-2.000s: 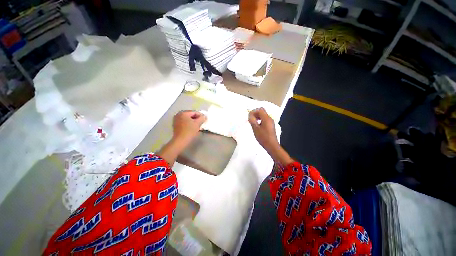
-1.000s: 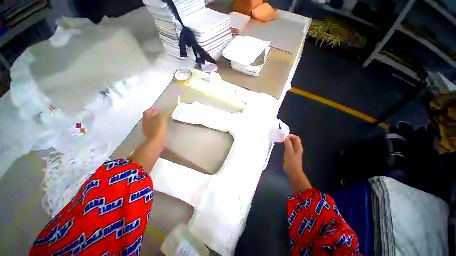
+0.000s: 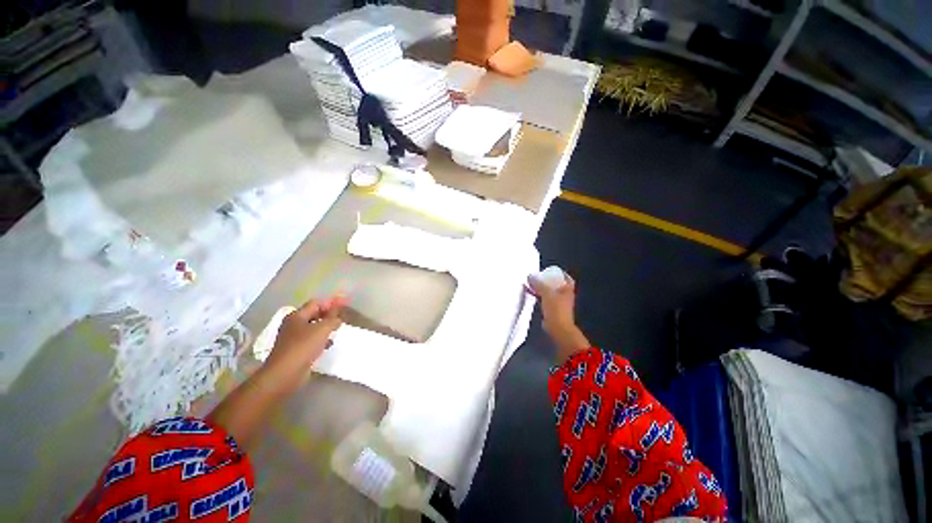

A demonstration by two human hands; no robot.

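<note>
A white U-shaped panel [image 3: 465, 327] lies at the table's right edge, its two arms pointing left around a bare patch. My left hand [image 3: 309, 332] is over the lower arm, fingertips close together above its upper edge; whether it holds anything cannot be told. My right hand [image 3: 555, 298] is at the panel's right edge, shut on a small white piece [image 3: 553, 276] that shows above the fingers. A clear glue bottle [image 3: 370, 468] with a white label lies by the panel's lower left edge, nozzle towards the bottom right.
White cords [image 3: 169, 358] lie at left beside loose white fabric [image 3: 97, 230]. A tape roll [image 3: 365, 177], a tied white stack [image 3: 383, 92] and a small white stack [image 3: 478, 138] are farther back. Piled white sheets [image 3: 818, 429] stand at lower right, off the table.
My left hand has moved down from above the opening to the lower arm. My right hand first moved out to the right with the small white piece, then back beside the panel's edge.
</note>
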